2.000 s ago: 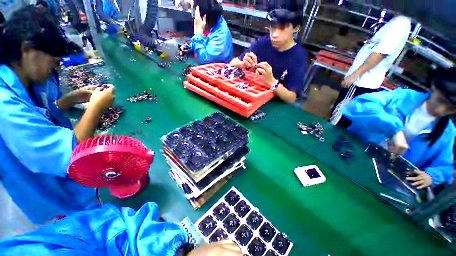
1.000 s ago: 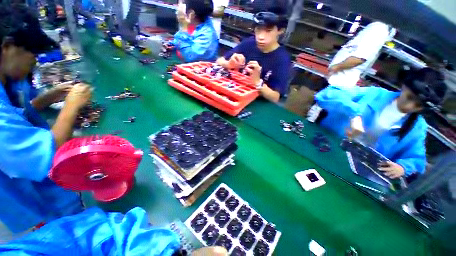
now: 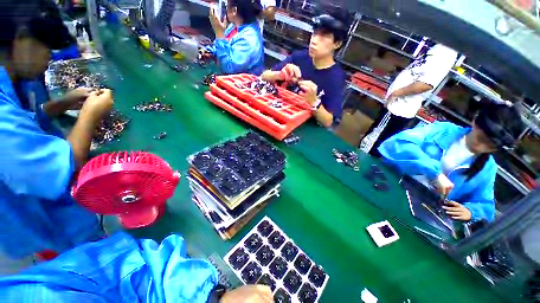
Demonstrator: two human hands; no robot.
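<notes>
A white sheet [image 3: 266, 225] with rows of black rounded square parts [image 3: 264, 254] lies on the green bench at the bottom centre. My left hand [image 3: 248, 294] is at the bottom edge, over the sheet's lower left corner, below a blue sleeve and a dark wristband. Its fingers are cut off by the frame, so what it holds is hidden. A clear printed sheet [image 3: 224, 271] shows partly beside the sleeve. My right hand is out of the picture.
A stack of black trays [image 3: 238, 164] stands behind the sheet, with a red fan [image 3: 127, 189] left of it. Red crates [image 3: 260, 106] stand farther back. A white square [image 3: 382, 233] lies right. People in blue sit at both sides; a metal bar crosses at right.
The view has shifted, and a small white piece now shows at the bottom edge. The person at right has lowered a hand onto the dark panel. My left hand stays by the sheet.
</notes>
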